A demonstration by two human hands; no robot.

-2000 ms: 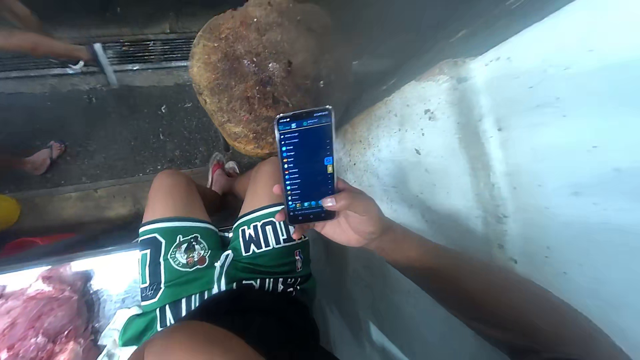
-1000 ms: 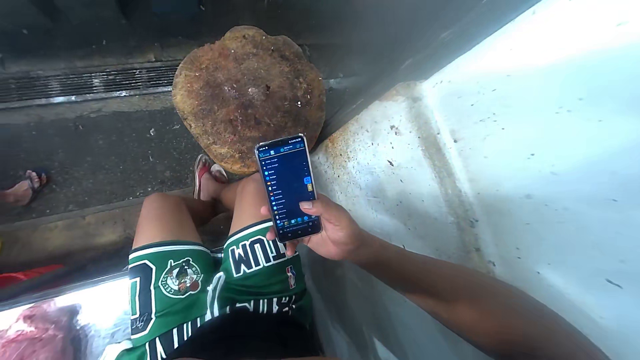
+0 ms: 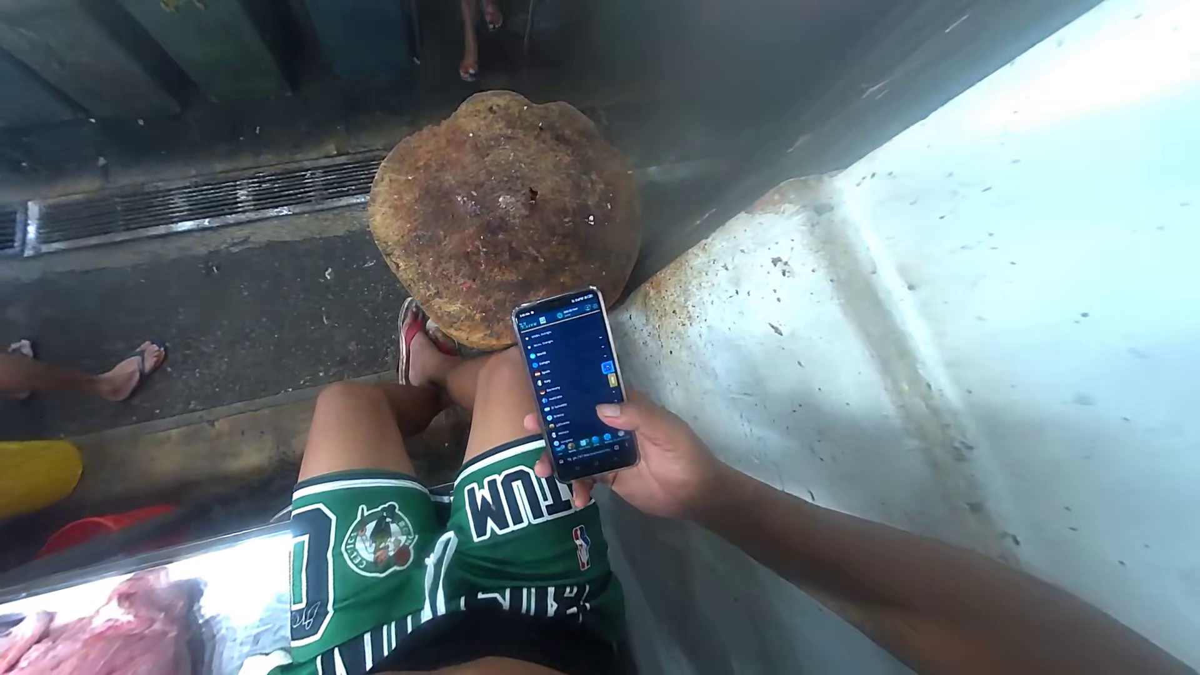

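A smartphone [image 3: 574, 384] with a lit, dark blue screen showing a list is held upright in my right hand [image 3: 656, 459]. The thumb rests on the lower right of the screen, and the fingers wrap behind to the left edge. The phone is above my right thigh, over the green shorts [image 3: 525, 553]. Its top end overlaps the near edge of a thick round wooden chopping block [image 3: 506, 206]. My left hand is out of view.
Raw meat [image 3: 112, 628] lies on a shiny metal surface [image 3: 246, 572] at lower left, near a red container [image 3: 103, 527] and a yellow object [image 3: 37, 476]. A floor drain grate [image 3: 206, 195] runs behind. Other people's feet [image 3: 136, 370] stand left and far back. A pale wall [image 3: 1012, 309] rises at right.
The view has shifted. My right hand keeps hold of the phone, its thumb now a little higher on the screen than before. Another person's feet have come into view at the top.
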